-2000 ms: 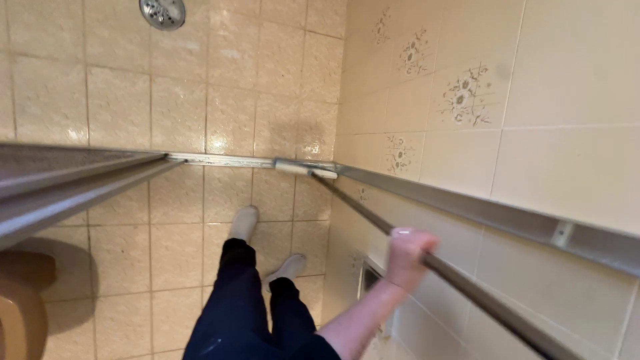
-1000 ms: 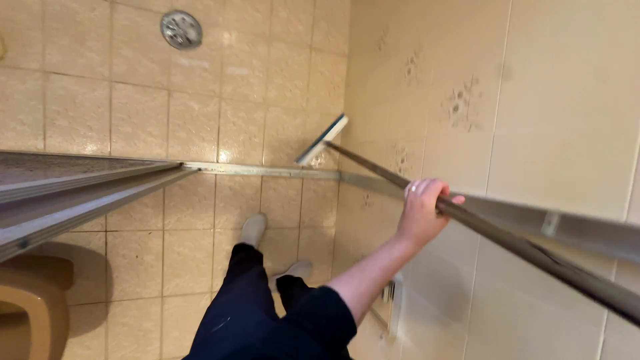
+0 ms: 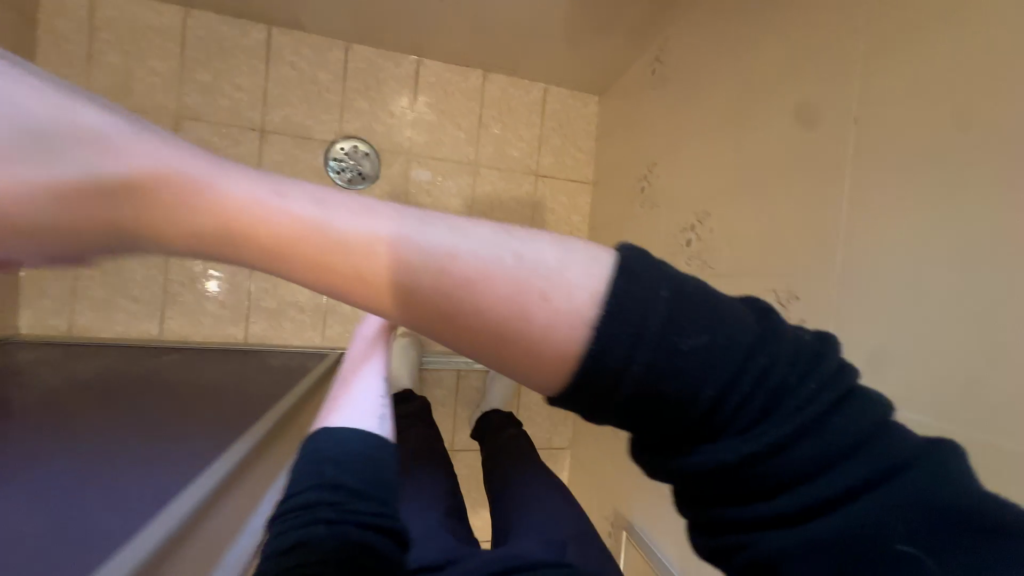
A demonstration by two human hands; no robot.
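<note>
My right arm, with its dark sleeve pushed up, reaches across the view from the lower right to the left edge. At that edge my right hand point(image 3: 48, 192) is blurred and partly cut off; its fingers cannot be made out. Below the right forearm, my left hand point(image 3: 373, 340) is mostly covered by that arm, near the metal frame of the shower door point(image 3: 240, 432). What either hand holds cannot be seen. The squeegee and its long pole are out of sight. A round metal drain cover point(image 3: 352, 163) lies in the tiled shower floor point(image 3: 448, 112).
A metal threshold track point(image 3: 452, 362) crosses the floor, with my light-coloured shoe point(image 3: 406, 360) at its edge and the other point(image 3: 498, 392) beside it. The tiled wall point(image 3: 920, 240) with floral marks rises at the right. The dark door panel point(image 3: 144, 448) fills the lower left.
My right hand has moved from the right side across to the left edge. The squeegee and pole have left the view. My left arm has come into view. The view has shifted farther into the shower.
</note>
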